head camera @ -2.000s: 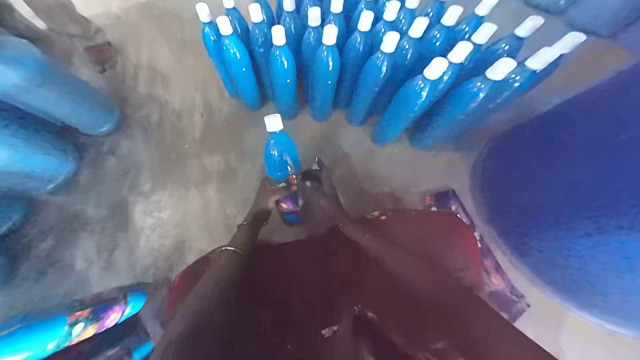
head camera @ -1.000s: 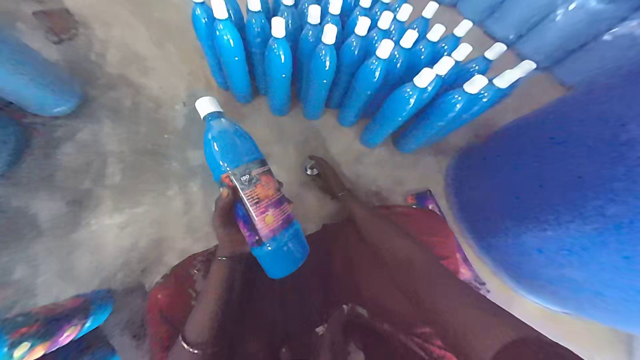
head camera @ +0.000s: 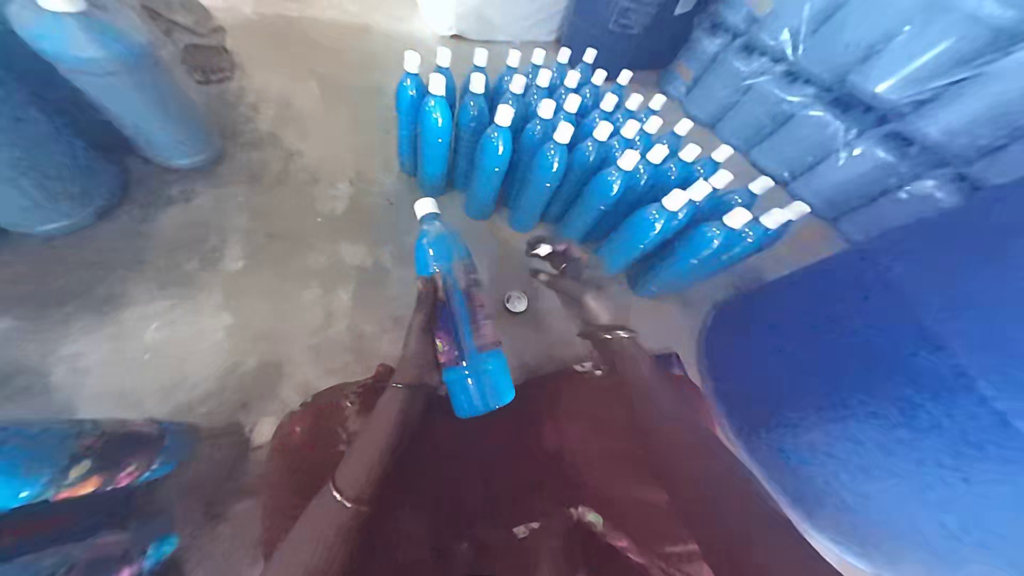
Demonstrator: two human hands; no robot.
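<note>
A plastic bottle of blue liquid (head camera: 484, 376) with a white cap and a dark printed label leans in my left hand (head camera: 424, 328), which grips it around the middle. To its right, my right hand (head camera: 560, 268) is above the floor beside the nearest standing bottles, with a small whitish thing (head camera: 542, 250) at its fingertips; its kind is unclear. A small round object, like a cap or roll end (head camera: 516, 302), lies on the floor between the hands. Just beyond them, several capped blue bottles without labels (head camera: 490, 172) stand packed in rows.
A large blue drum or tub (head camera: 872, 376) stands close on the right. Plastic-wrapped packs (head camera: 840, 96) are stacked at the back right. Large blue containers (head camera: 120, 88) stand at the upper left. Labelled bottles (head camera: 88, 464) lie at the lower left. Concrete floor (head camera: 240, 280) spreads to the left.
Two seconds ago both hands were together on the bottle; then the left held it alone. My right hand has since moved forward toward the standing bottles. The view has shifted.
</note>
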